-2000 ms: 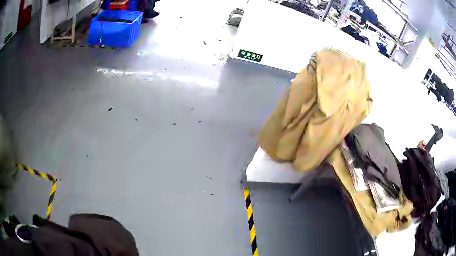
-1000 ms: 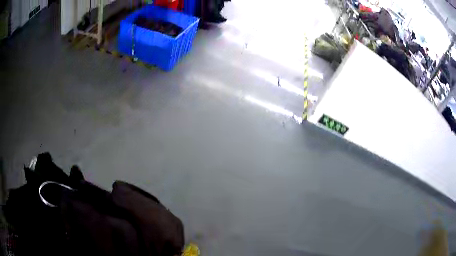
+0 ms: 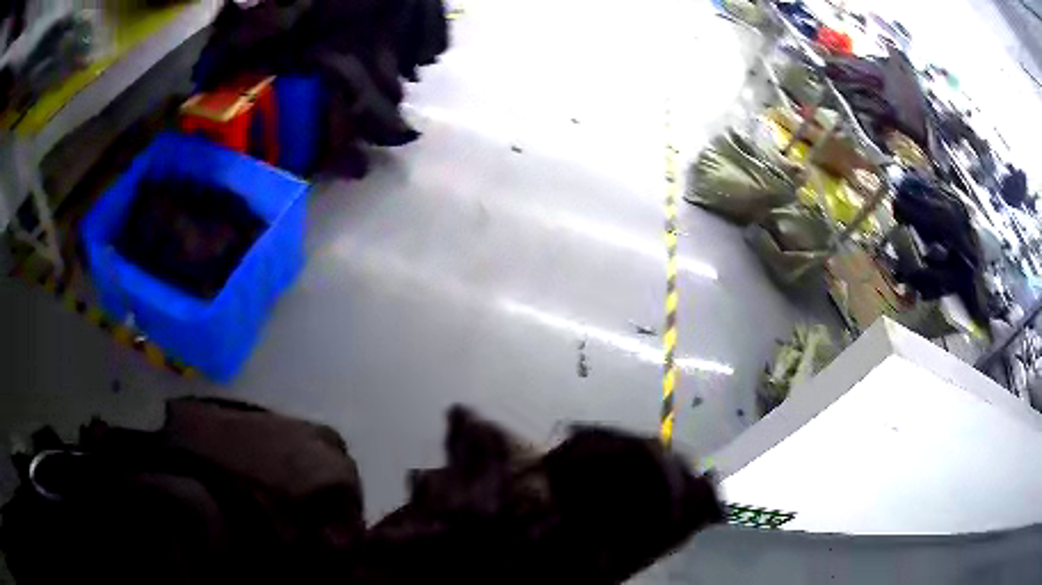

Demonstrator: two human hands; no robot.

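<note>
A bulky bundle of dark brown garments (image 3: 263,480) fills the lower left, close to the camera. A thin pale loop (image 3: 43,473) shows at its left end. More dark brown cloth (image 3: 571,503) spreads across the bottom centre, blurred, and seems to join the bundle. Neither of my hands can be made out; the cloth may cover them.
A blue plastic crate (image 3: 269,269) holding dark cloth stands at left. Behind it are an orange-red stool or box (image 3: 234,118) and a heap of dark garments (image 3: 343,57). Yellow-black tape (image 3: 671,297) runs along the floor. Khaki sacks (image 3: 737,177) and a white partition (image 3: 891,446) are at right.
The blue crate is nearer and larger at left. The tan garments and white table have left view. Dark cloth now also shows at bottom centre. The white partition sits lower at right.
</note>
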